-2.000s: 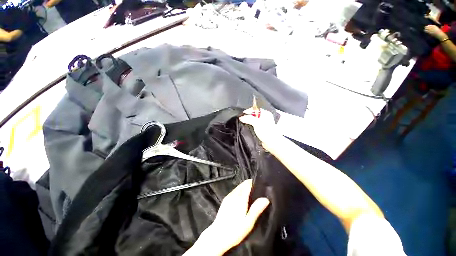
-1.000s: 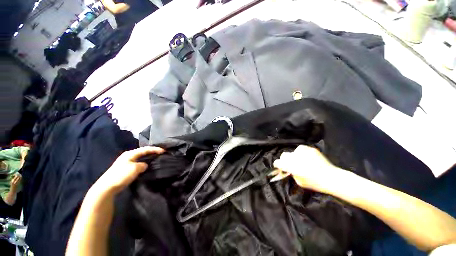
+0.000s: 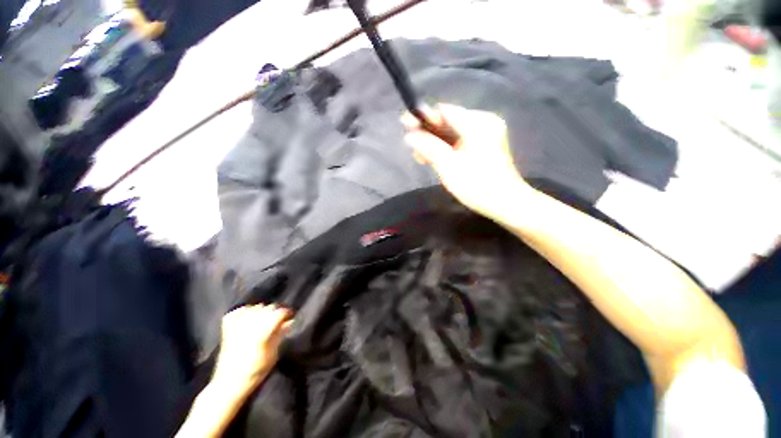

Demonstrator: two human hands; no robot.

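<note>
The black jacket (image 3: pixel 402 334) lies with its shiny wrinkled lining up in front of me. A small red label (image 3: pixel 379 236) shows at its neckline. My left hand (image 3: pixel 253 338) is closed on the jacket's left edge. My right hand (image 3: pixel 471 154) is raised above the jacket and grips one end of a dark bar, which looks like the hanger (image 3: pixel 390 64), blurred and cut off by the top of the picture. I cannot tell whether anything else is in my right hand.
Grey jackets (image 3: pixel 548 120) lie flat behind the black one on the white table (image 3: pixel 171 167). A dark blue pile of jackets (image 3: pixel 94 308) is at the left. A person's arm (image 3: pixel 146 24) shows at the upper left. Blue floor shows at the lower right.
The hanger has come out of the black jacket and up in my right hand, uncovering the red label. My left hand has closed on the jacket's edge. The view has shifted and blurred.
</note>
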